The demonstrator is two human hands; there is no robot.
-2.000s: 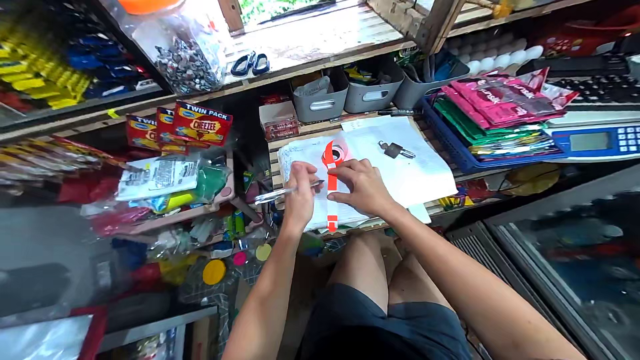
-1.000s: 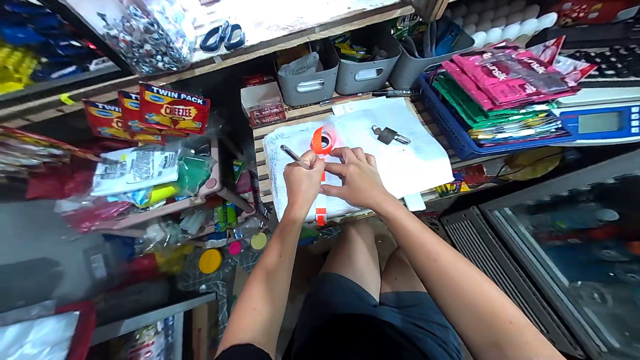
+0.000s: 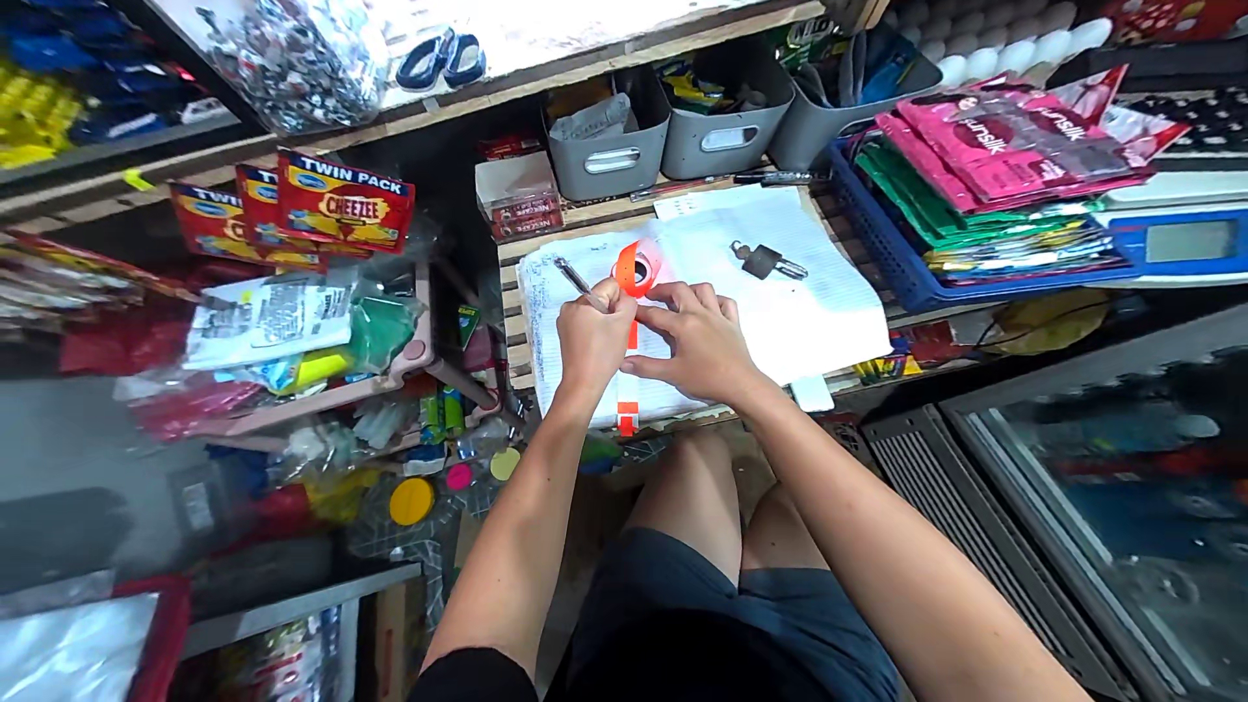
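Observation:
My left hand (image 3: pixel 592 336) is closed around a pen (image 3: pixel 575 278), whose upper end points up and to the left. Beside it my right hand (image 3: pixel 694 341) rests with bent fingers on a strip of orange stickers (image 3: pixel 628 409), close to the left fingertips. The strip runs down from a small orange roll (image 3: pixel 634 268) just above both hands. Under them lies an open notebook (image 3: pixel 829 302) with lined pages and writing on the left one. A padlock (image 3: pixel 763 260) with a small ring lies on the right page. The pen's tip is hidden by the fingers.
Behind the notebook stand gray plastic bins (image 3: pixel 609 161) and a small red-and-white box (image 3: pixel 517 195). A blue basket (image 3: pixel 902 263) of sachets is at the right, beside a scale (image 3: pixel 1180 244). Scissors (image 3: pixel 441 60) lie on the upper shelf. Snack packs (image 3: pixel 346 203) hang at the left.
The pen, lying flatter by my left hand two seconds ago, is now upright in its grip. Both hands have come closer together over the sticker strip.

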